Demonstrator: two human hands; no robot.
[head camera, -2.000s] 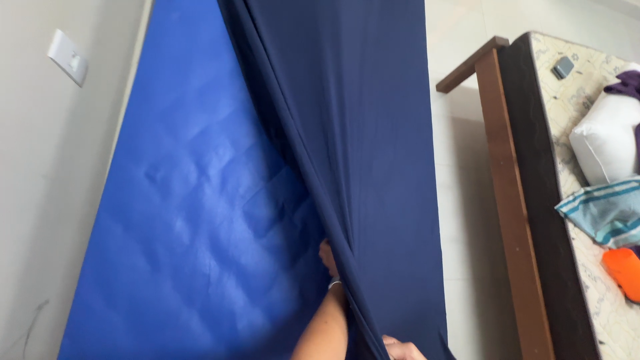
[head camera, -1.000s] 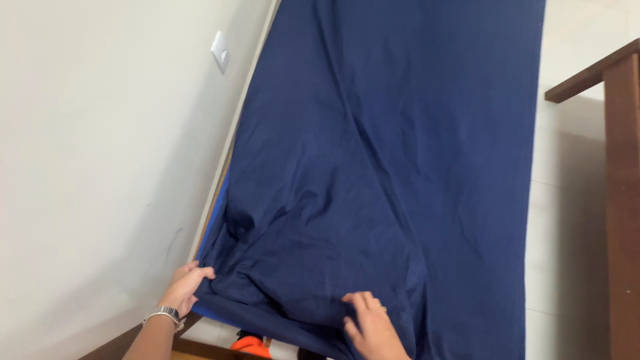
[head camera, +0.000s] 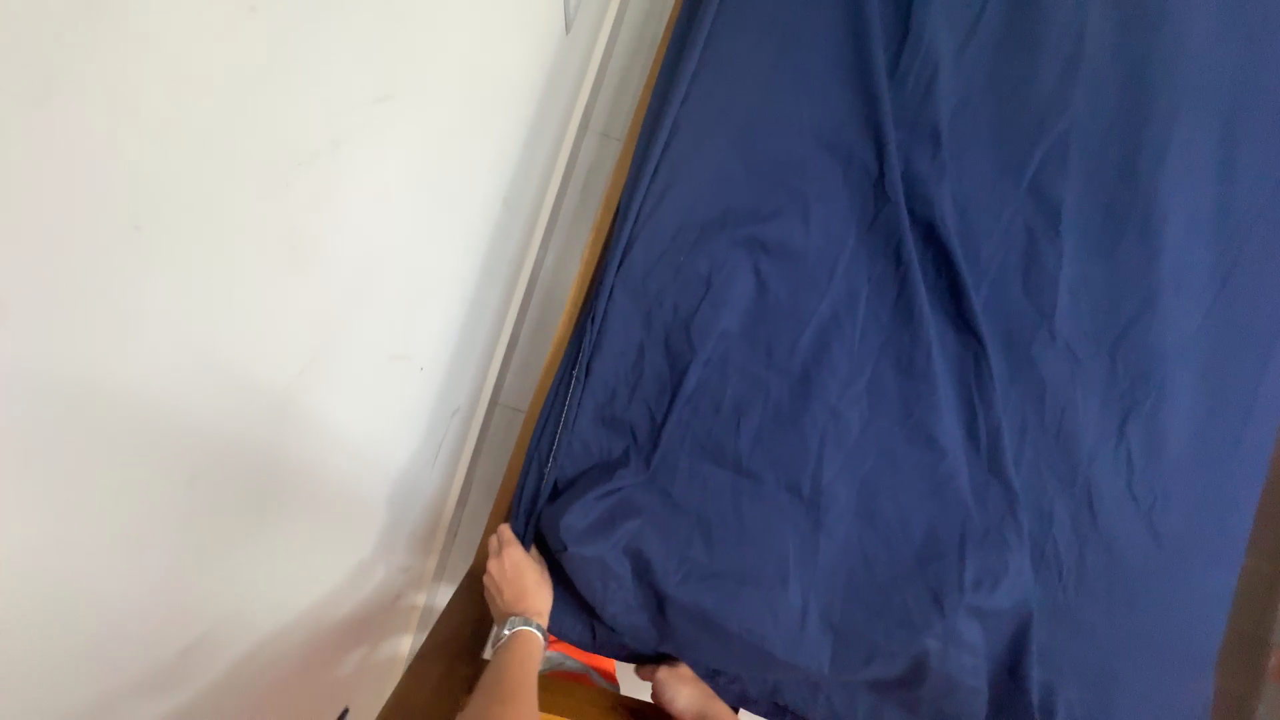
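A dark blue fitted sheet (head camera: 800, 400) lies wrinkled over a mattress, and its seamed edge runs down the left side along a wooden bed frame (head camera: 600, 215). At the near left corner, my left hand (head camera: 517, 577), with a metal watch on the wrist, grips the gathered sheet edge. My right hand (head camera: 688, 690) is at the near edge of the sheet, at the bottom of the view. Its fingers are partly hidden under the fabric, so its hold is unclear.
A white wall (head camera: 250, 300) with a baseboard stands to the left, with a narrow strip of tiled floor (head camera: 510, 400) between it and the bed frame. An orange and grey item (head camera: 582, 660) shows below the near edge. Brown wood is at the far right.
The sheet, earlier folded back from the bright blue mattress, now covers it along the left side. The blue strip seen at the left corner one second ago is covered. The view has shifted left.
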